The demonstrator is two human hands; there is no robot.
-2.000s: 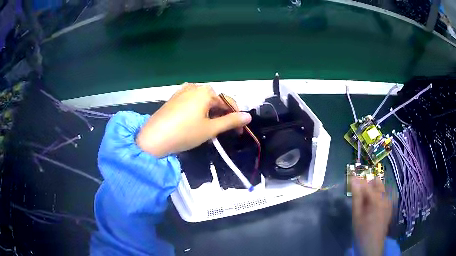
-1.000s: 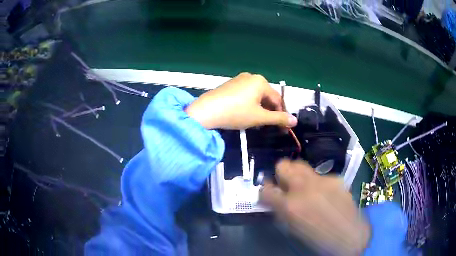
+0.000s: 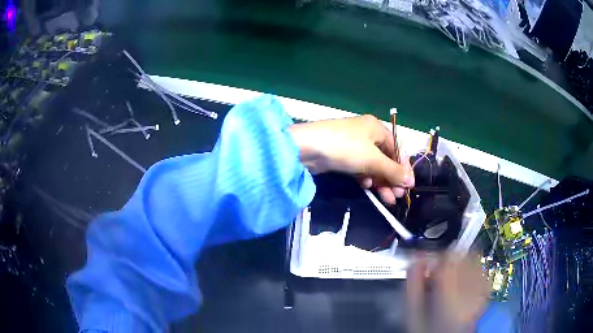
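Note:
The white housing (image 3: 344, 268) lies open on the dark bench, black parts filling much of its inside. My left hand (image 3: 367, 153) reaches over its back left part, fingers closed around the red-orange wire lead (image 3: 395, 133), whose small white connector stands up above the rail. The flat white ribbon cable (image 3: 390, 214) runs from below my left fingers toward the front right. My right hand (image 3: 448, 293) is strongly blurred at the housing's front right edge; whether it holds anything cannot be told. The round black part at the housing's right is partly hidden.
Green-yellow boards (image 3: 512, 229) with loose leads lie right of the housing, beside a bundle of purple-white wires (image 3: 536, 273). Loose leads (image 3: 120, 149) lie at the left, with more boards (image 3: 62, 65) at the far left. The white rail (image 3: 260, 103) and green belt (image 3: 292, 58) run behind.
My right hand has come from the boards to the housing's front right. My left hand stays on the wire lead. The ribbon cable now slants right. The view has shifted.

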